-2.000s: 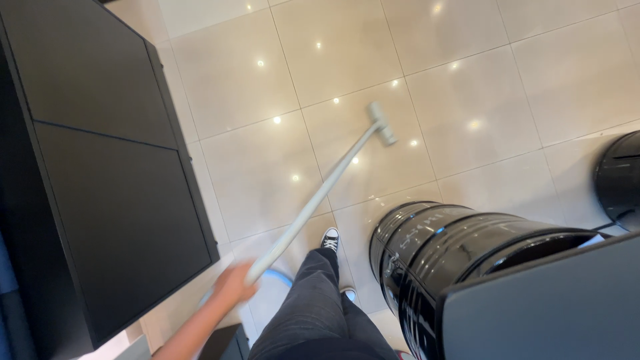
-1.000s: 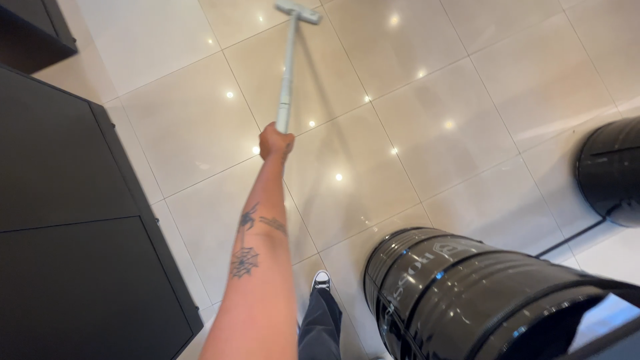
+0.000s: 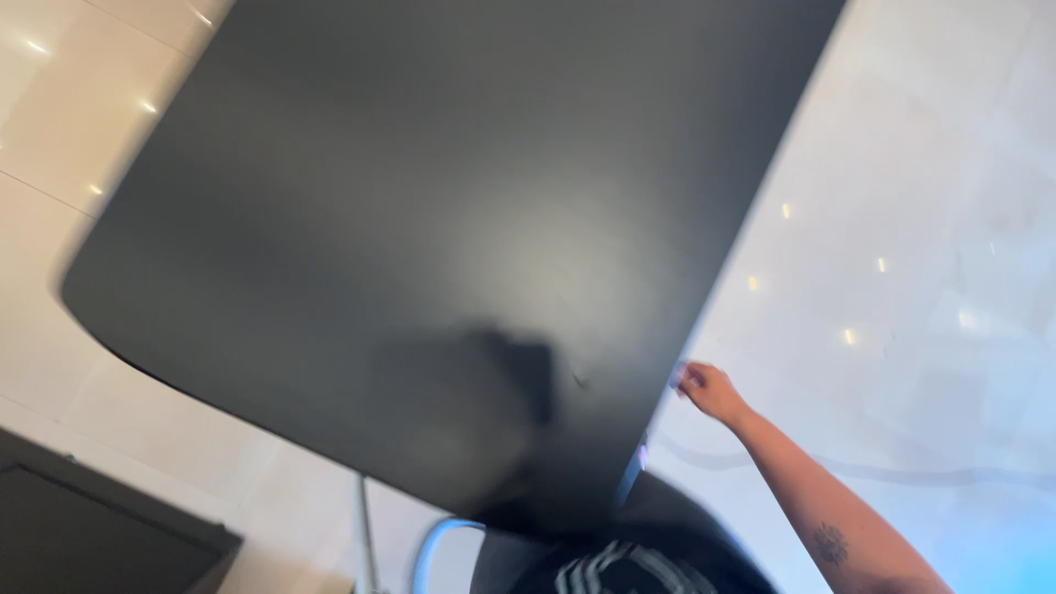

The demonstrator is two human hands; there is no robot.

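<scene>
My right hand (image 3: 704, 391), its fingers curled, is at the right edge of a dark tabletop (image 3: 462, 190). Blur hides whether it touches or grips anything there. My left hand is out of view. A thin pale pole (image 3: 365, 528) shows below the tabletop's lower edge, and its upper part is hidden. It looks like the handle seen earlier, but its head does not show. Just right of the pole, a curved light-blue band (image 3: 429, 544) runs up to the tabletop's underside.
A black cabinet or box (image 3: 99, 528) stands at the lower left. Glossy floor tiles (image 3: 49, 239) lie on the left, and a pale shiny floor (image 3: 924, 247) on the right. The tabletop's rounded corner juts out to the left.
The view has swung far, from the tiled floor and black drums to the tabletop. My left hand, earlier around the pale mop-like handle, has left view. My right hand has come into view.
</scene>
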